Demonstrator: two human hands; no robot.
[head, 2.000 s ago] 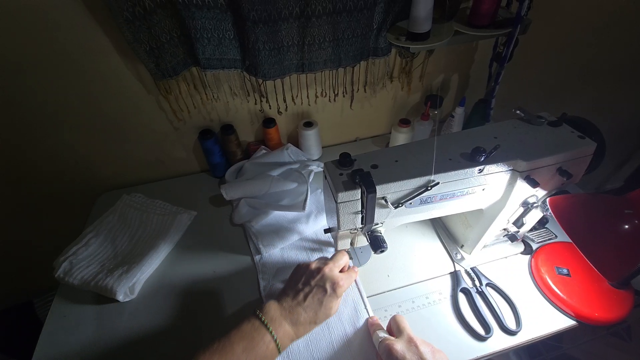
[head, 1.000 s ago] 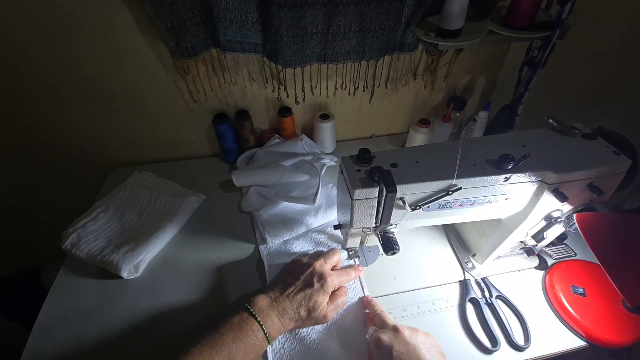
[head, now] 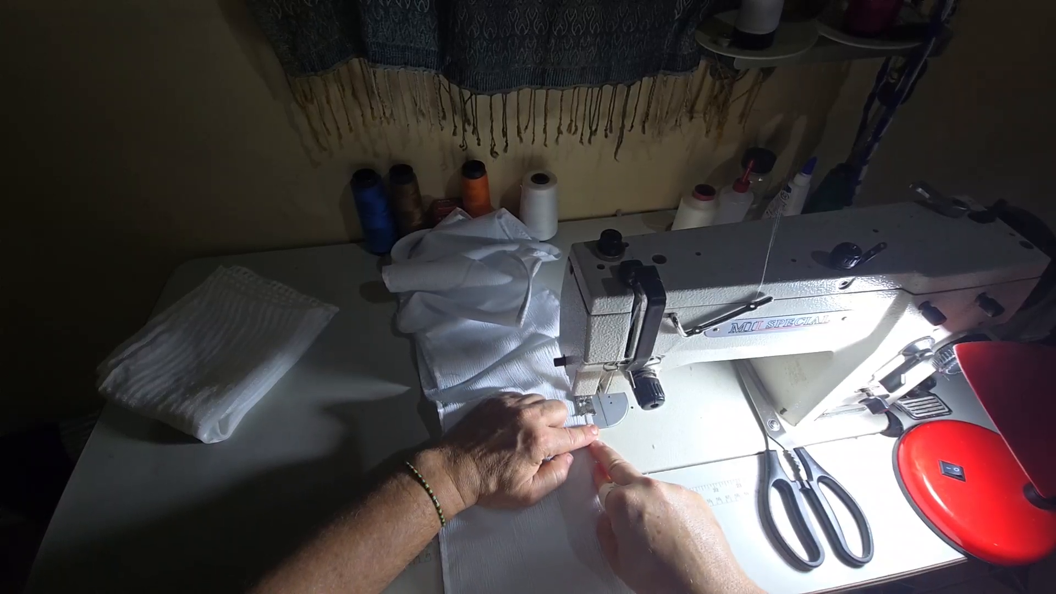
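A strip of white textured fabric (head: 503, 371) runs under the needle area of a light grey industrial sewing machine (head: 792, 256), with its far part heaped up behind. My left hand (head: 520, 450) lies on the fabric, its index finger stretched to the right edge just in front of the presser foot (head: 584, 404). Close against that fingertip, my right hand (head: 656, 520) touches the same edge with its index finger; the thumb and other fingers are partly hidden, and fabric seems pinched there. Whether my left fingers grip any cloth cannot be told.
Black-handled scissors (head: 813, 503) lie right of my right hand, beside a red lamp base (head: 949, 495). Folded white cloth (head: 219, 346) rests at the left. Thread cones, among them a blue one (head: 374, 210) and a white one (head: 539, 206), stand along the wall.
The fabric has shifted a little away from me under the machine. My right hand's fingertip has come up close to my left index fingertip. The view has moved slightly.
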